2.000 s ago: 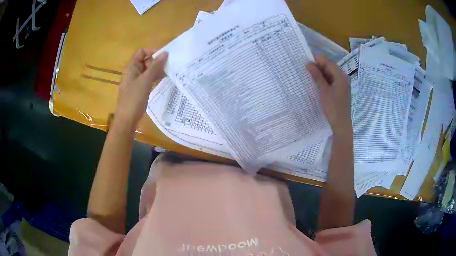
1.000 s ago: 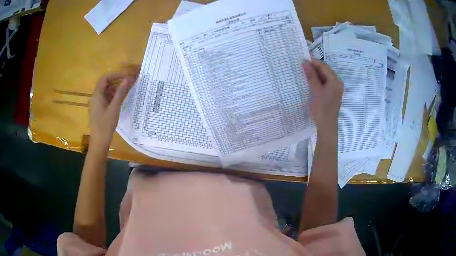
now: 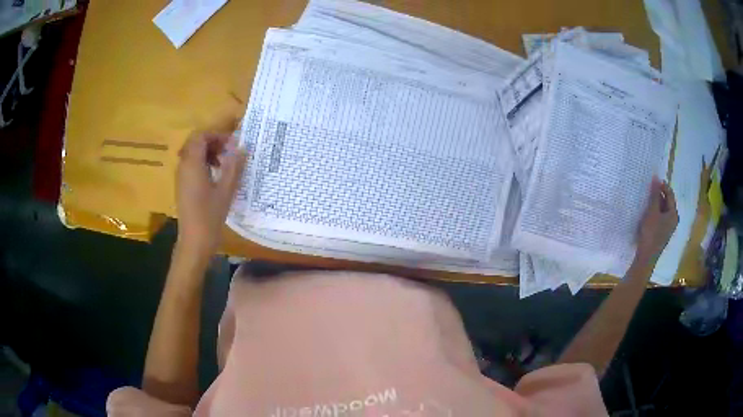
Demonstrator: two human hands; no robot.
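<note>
A printed table form [image 3: 599, 163] lies over the side pile of sheets at the right. My right hand [image 3: 658, 216] holds its lower right edge. A grid chart sheet [image 3: 383, 155] lies sideways on top of the main paper stack [image 3: 367, 20] in front of my body. My left hand [image 3: 213, 175] is at the left edge of the grid chart sheet, fingers bent; I cannot tell whether it grips the sheet.
A small paper slip [image 3: 189, 18] lies at the upper left on the brown paper table cover [image 3: 122, 106]. Long white paper strips [image 3: 688, 122] lie along the right edge. A crumpled clear plastic bag [image 3: 705, 309] is at the lower right.
My right hand has carried the printed table form rightward from over the main stack onto the side pile. The grid chart sheet is now uncovered. My left hand has moved to its left edge.
</note>
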